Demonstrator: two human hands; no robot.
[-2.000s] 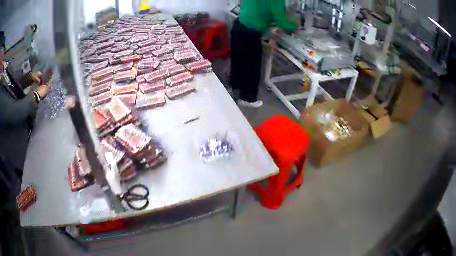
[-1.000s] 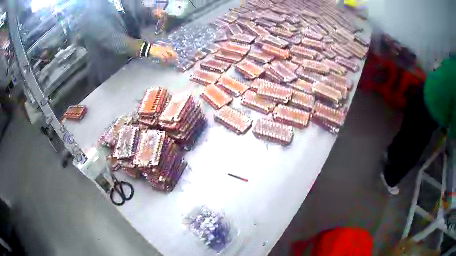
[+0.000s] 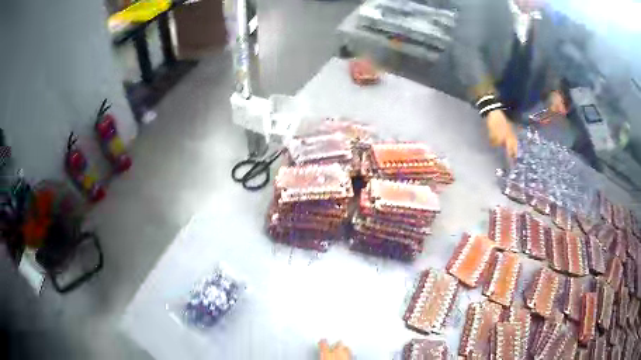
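Fingertips, apparently of my right hand (image 3: 335, 350), show at the bottom edge; the rest is cut off, and whether they hold anything is hidden. My left hand is out of view. Stacked reddish-brown jig boards (image 3: 313, 184) with rows of silver parts stand mid-table. Many more boards (image 3: 432, 301) lie spread at the right. A clear tray (image 3: 211, 299) of small purple-white wired parts sits at the left front. Black-handled scissors (image 3: 254, 171) lie behind the tray, left of the stacks.
The pale table (image 3: 169, 274) has its left edge towards a grey floor. Across it, a person (image 3: 500, 130) reaches to a heap of small parts (image 3: 552, 172). A lone board (image 3: 364, 71) is near the far edge. A metal post (image 3: 242, 53) rises behind the scissors. Fire extinguishers (image 3: 111, 140) stand by the wall.
The view has swung left around the table, so the stacks now show near the middle and the tray at the left. Fingertips have come in at the bottom. The thin tool no longer shows.
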